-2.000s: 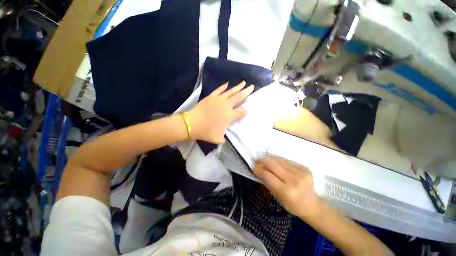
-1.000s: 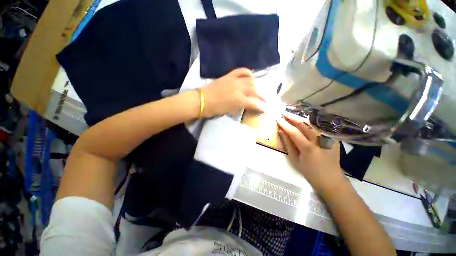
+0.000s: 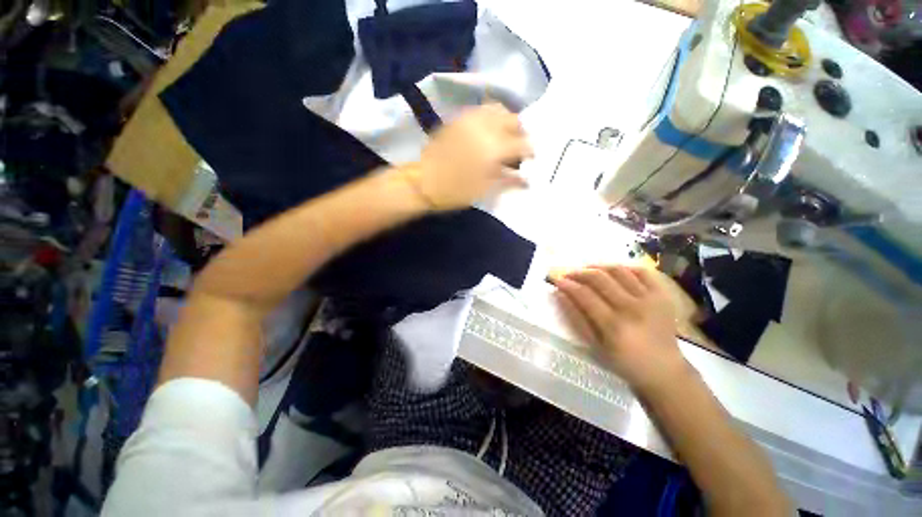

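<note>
The garment panel (image 3: pixel 293 121), navy with white parts, lies left of the machine and partly hangs over the table's front edge. A navy pocket-like piece (image 3: pixel 420 45) lies on its white part at the top. My left hand (image 3: pixel 477 157) is blurred, with curled fingers over the panel; whether it grips cloth cannot be told. My right hand (image 3: pixel 622 313) lies flat, palm down, on the table by the tan needle plate area, with no cloth seen in it. The presser foot and needle (image 3: pixel 629 220) are small and glare-lit; no cloth can be made out under them.
The sewing machine head (image 3: pixel 733 131) stands at the right. Navy and white scraps (image 3: pixel 748 298) lie right of the needle. Thread snips (image 3: pixel 885 439) are at the table's far right. Cardboard (image 3: pixel 162 151) and a blue crate (image 3: pixel 126 273) are at the left. A ruler strip (image 3: pixel 546 364) runs along the front edge.
The panel and pocket-like piece have moved away from the needle, up and left. My left hand has moved up and off the plate area. My right hand has moved slightly down, away from the needle.
</note>
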